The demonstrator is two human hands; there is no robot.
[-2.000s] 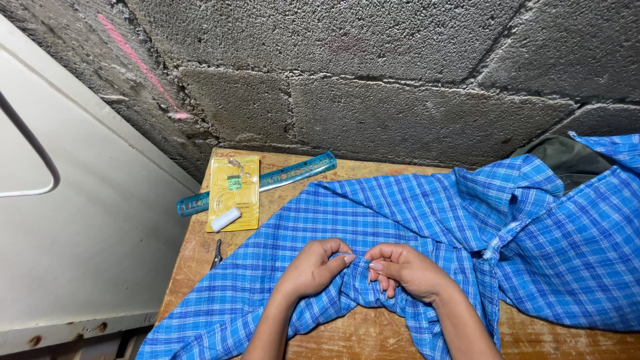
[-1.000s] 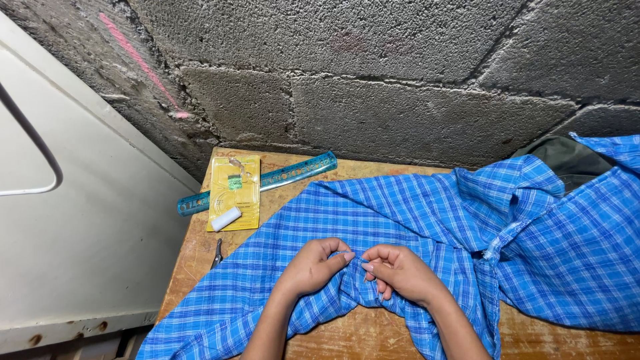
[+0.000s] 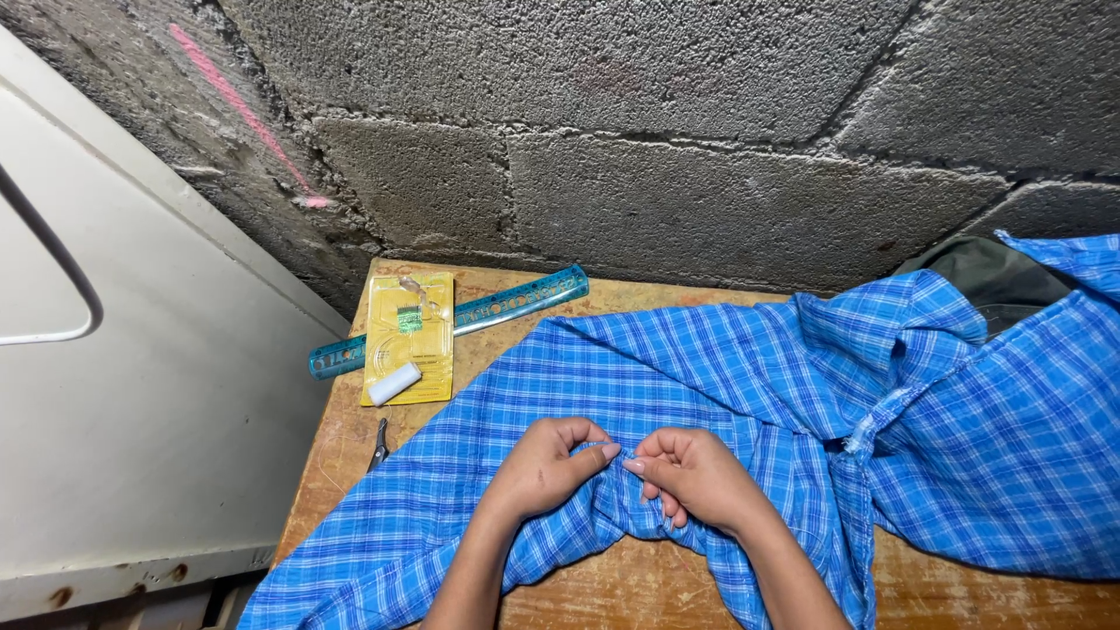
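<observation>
A blue plaid cloth garment (image 3: 647, 363) with frayed seam edges lies spread over a wooden table. My left hand (image 3: 551, 468) pinches a small fold of it between thumb and index finger. Close on its right, my right hand (image 3: 696, 477) pinches the same fold, its other fingers curled beneath. A small gap separates the two thumbs. Whether a needle is between the fingers cannot be told. Up and left of the hands is a yellow needle card (image 3: 429, 337), with a white thread spool (image 3: 395, 384) on its lower part.
A teal stencil ruler (image 3: 525, 302) lies under the card. Dark-handled scissors or snips (image 3: 380, 444) are partly covered by the garment's left edge. Behind the wooden table (image 3: 337, 455) rises a concrete block wall (image 3: 700, 192). A white metal panel (image 3: 157, 332) stands at left, and dark cloth (image 3: 989, 271) lies at right.
</observation>
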